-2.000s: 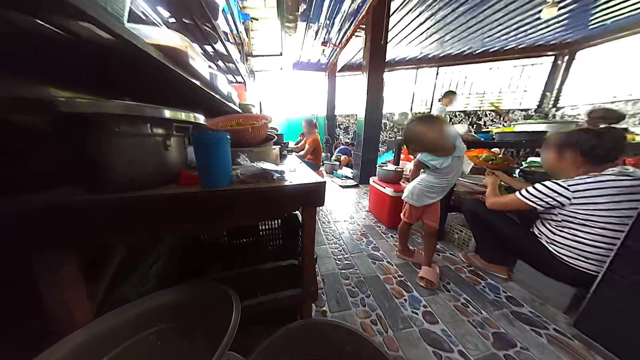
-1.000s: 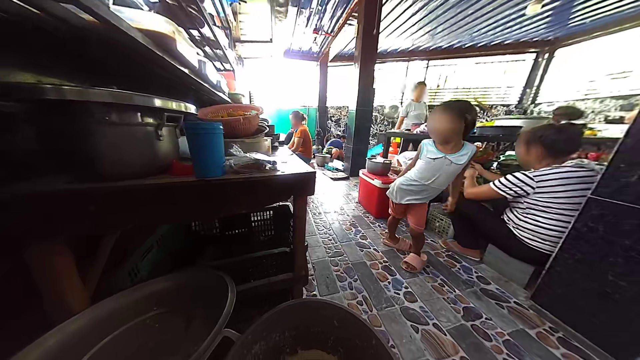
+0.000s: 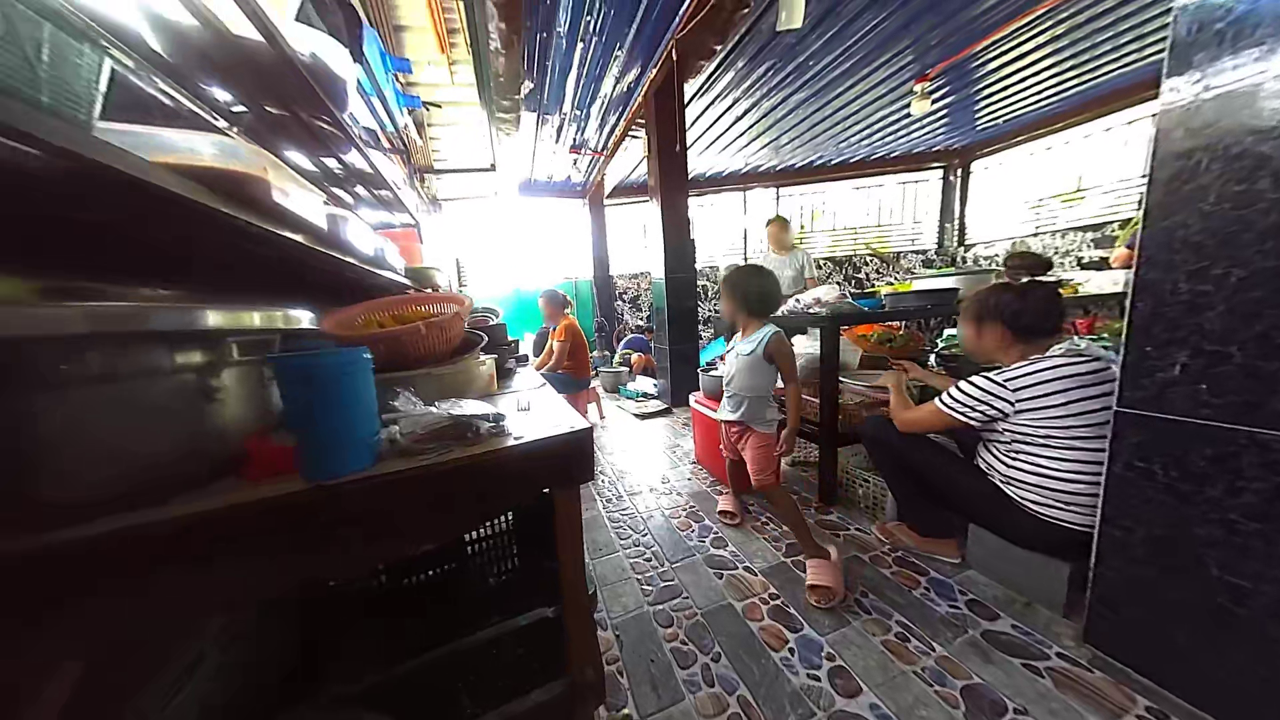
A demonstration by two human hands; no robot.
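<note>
Neither my left hand nor my right hand shows in the head view. On the wooden counter (image 3: 500, 440) at the left stands a blue plastic cup (image 3: 325, 410), with a crumpled clear plastic bag (image 3: 440, 415) to its right. Behind them an orange plastic basket (image 3: 395, 330) holding yellow pieces rests on stacked pans. A large metal pot (image 3: 130, 400) stands in shadow at the far left.
A person in a sleeveless top (image 3: 750, 375) is in the walkway, near a red cooler (image 3: 708, 440). At the right a person in a striped shirt (image 3: 1040, 430) sits by a dark tiled pillar (image 3: 1190, 400). Crates (image 3: 490, 550) sit under the counter.
The person in the sleeveless top has turned to the left and stands in a stride. The view has tilted up, and the basins at the bottom have left it.
</note>
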